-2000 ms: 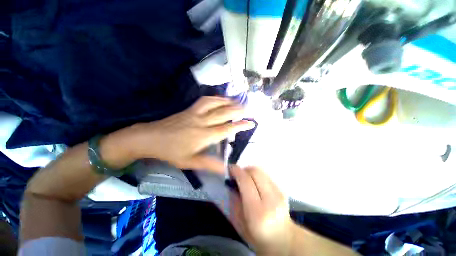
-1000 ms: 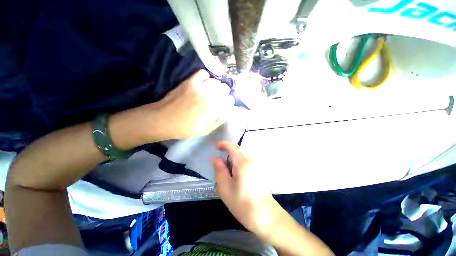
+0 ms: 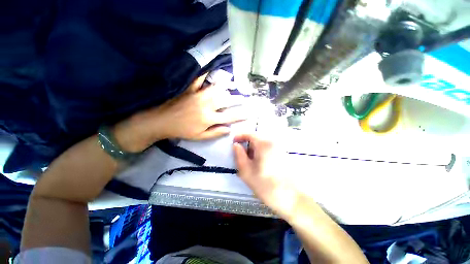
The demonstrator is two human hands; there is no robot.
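Note:
My left hand lies on the white cloth with fingers spread toward the presser foot, which is washed out by glare. My right hand is at the cloth's right side, just in front of the foot, with thumb and forefinger close together at the cloth; glare hides whether they pinch it. A narrow navy strip lies on the white cloth. Navy cloth is heaped to the left of the needle and reaches my left wrist.
The white sewing machine head fills the upper middle. Scissors with green and yellow loops lie on the bed at right. A grey ruler strip runs along the table's front edge. More navy and white cloth is at lower right.
My left hand has flattened and spread from a bunched pose. My right hand stays near the cloth's right side. The white cloth now lies flatter over the front edge. The view has shifted.

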